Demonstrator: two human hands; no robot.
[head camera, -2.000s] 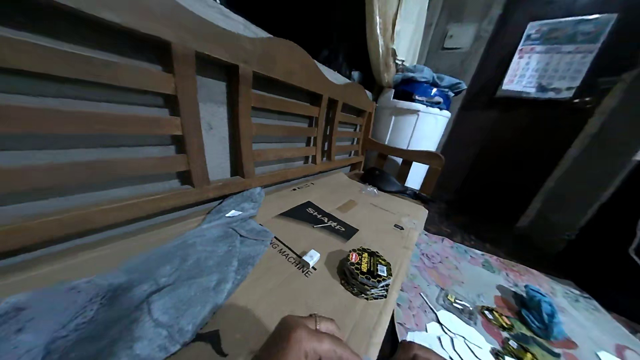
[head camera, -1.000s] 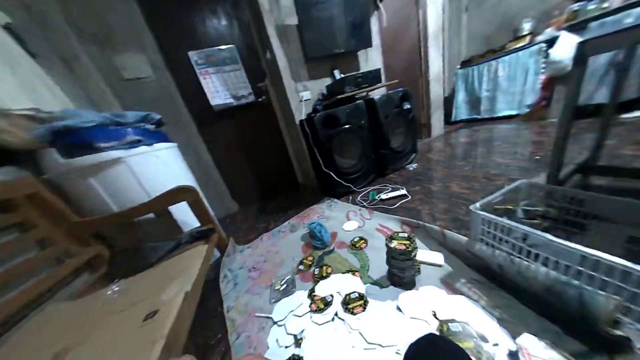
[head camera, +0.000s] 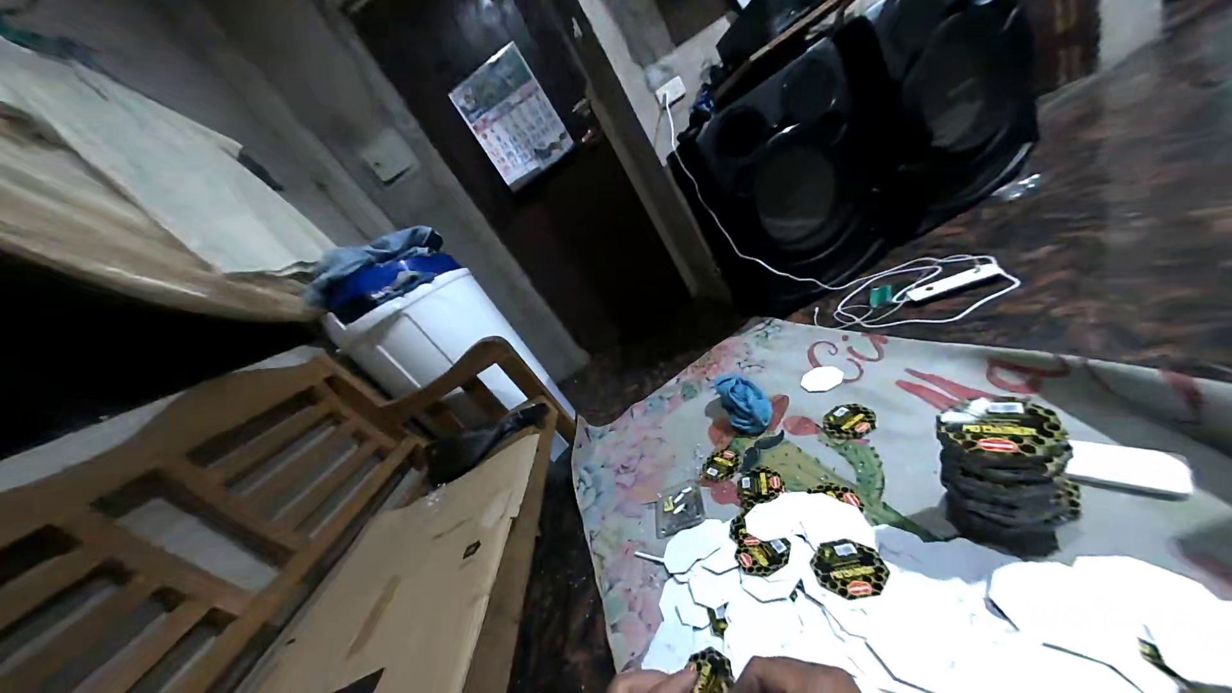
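At the bottom edge, my left hand and my right hand hold a small black-and-yellow octagonal card between their fingers; most of both hands is cut off. White octagonal pieces lie in an overlapping spread beyond them, with printed octagonal cards on top. To the right stands a tall stack of black-and-yellow octagonal cards. A clear plastic packet and a crumpled blue cloth lie farther off on the floral mat.
A wooden bench with flattened cardboard on it is at left, beside a white bin topped with cloth. Black speakers and a white power strip with looped cable are beyond the mat. A white slab-like object lies by the stack.
The view has swung from the bench to the mat. Both hands were low by the bench's cardboard two seconds ago; now they are at the mat's near part with a card.
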